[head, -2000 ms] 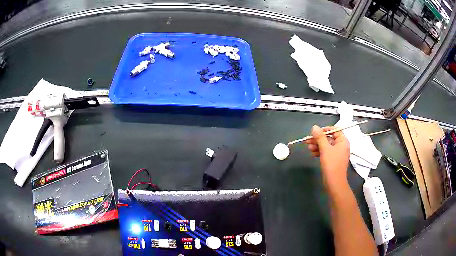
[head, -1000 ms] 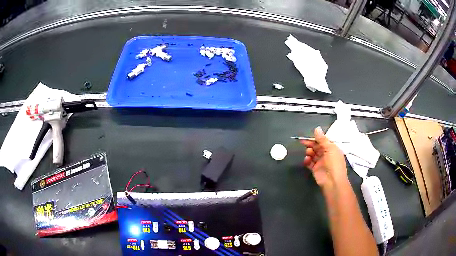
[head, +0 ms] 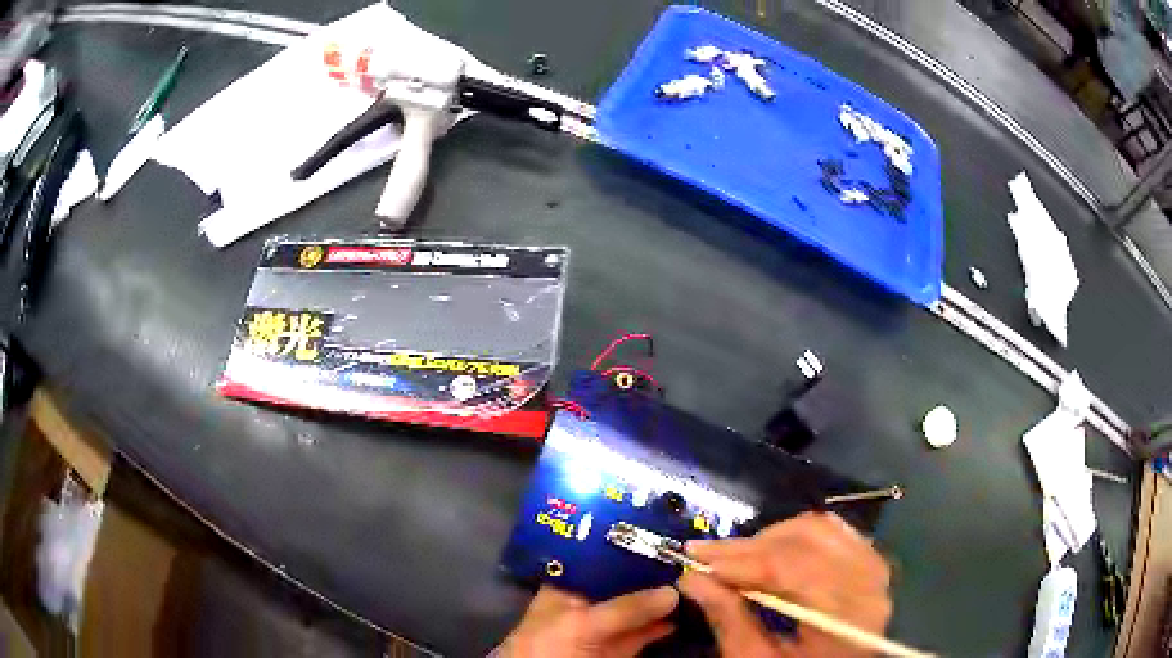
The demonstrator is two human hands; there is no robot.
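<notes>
The dark blue display panel (head: 533,540) lies at the bottom centre, its LED lit at the left. My right hand (head: 803,578) is closed on a small brush (head: 835,626) with a pale wooden handle. The brush's dark tip is at or just over a clear-white bulb (head: 639,539) on the panel; contact cannot be told. My left hand (head: 598,623) is at the panel's near edge, cut off by the bottom of the picture; whether it grips the panel is unclear. The right hand hides part of the panel.
The clear printed cover (head: 411,315) lies left of the panel. The glue gun (head: 418,122) rests on white paper. The blue tray (head: 771,161) holds white bulbs and black bits. The black adapter (head: 823,418), white disc (head: 940,426) and paper wipes (head: 1056,476) are at right.
The view has swung left, so the bench things appear further right. My right hand has moved with the brush from beside the white disc to the panel. My left hand has come into view.
</notes>
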